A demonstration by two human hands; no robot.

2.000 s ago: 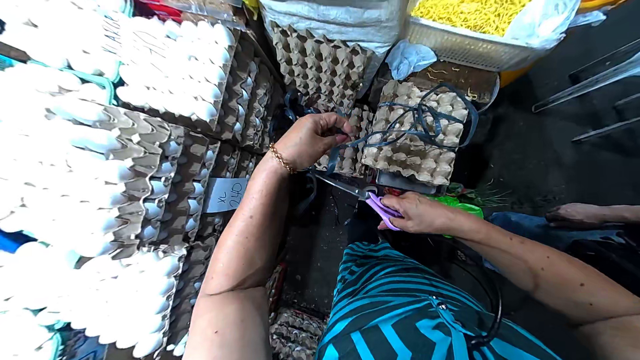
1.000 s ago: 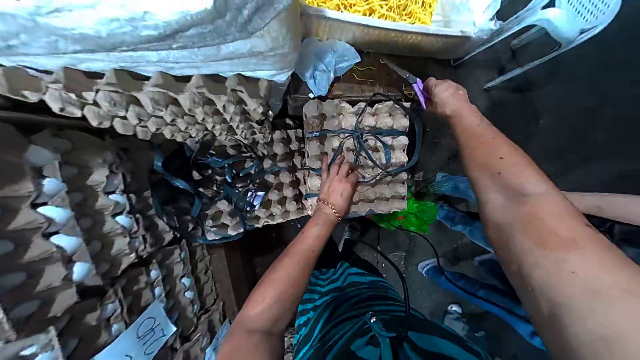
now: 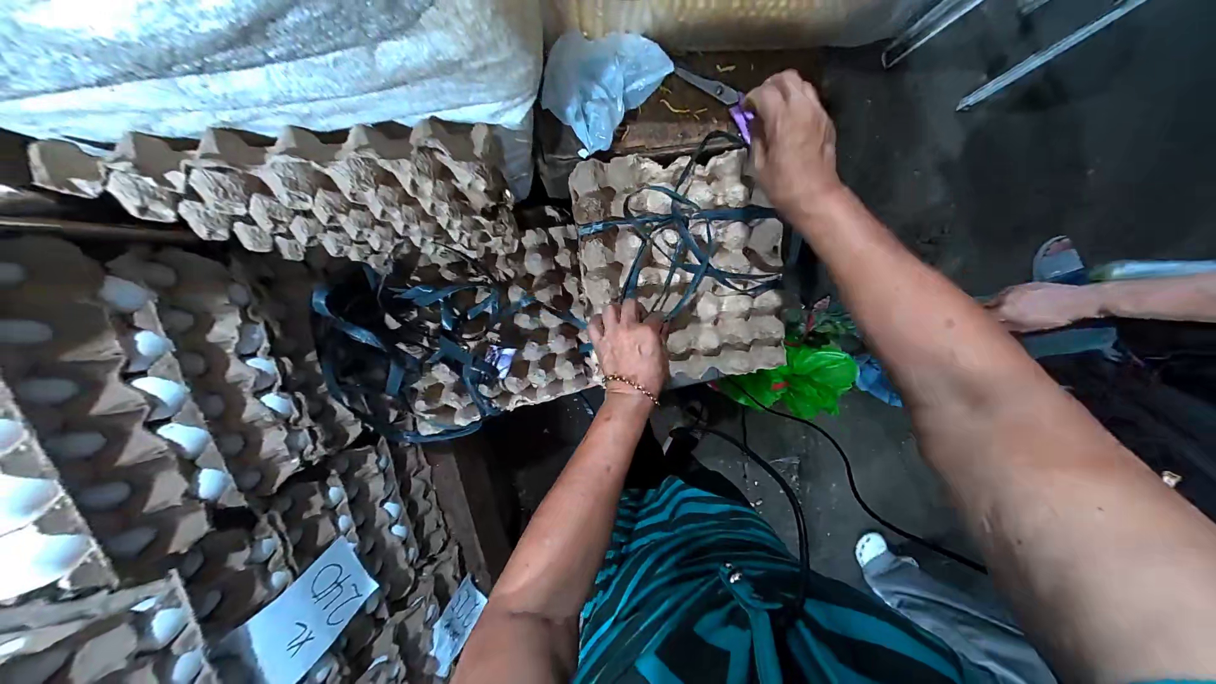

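Note:
My left hand (image 3: 629, 350) rests at the lower left edge of a cardboard egg tray (image 3: 731, 332), its fingertips on the dark plastic strapping (image 3: 698, 252) that crosses the tray; whether it grips a strand I cannot tell. Purple-handled scissors (image 3: 730, 103) are in my right hand (image 3: 793, 138), above the tray's top right corner, with their blades pointing up and left over a wooden surface (image 3: 665, 119). More egg trays (image 3: 546, 347) lie just left of the strapped one, with a tangle of dark strapping (image 3: 418, 323) on them.
Stacked trays of white eggs (image 3: 161, 394) fill the left, with handwritten cards (image 3: 309, 608). Egg trays (image 3: 313, 185) lean by a white sack (image 3: 256, 57). A clear plastic bag (image 3: 603, 81) lies behind. On the right are another person's hand (image 3: 1035, 306), a green bag (image 3: 807, 380) and a black cable (image 3: 855, 484).
My left hand has moved from holding a strap near the scissors to the strapped tray. My right hand has carried the scissors to the tray's far corner. The view has shifted closer to the trays.

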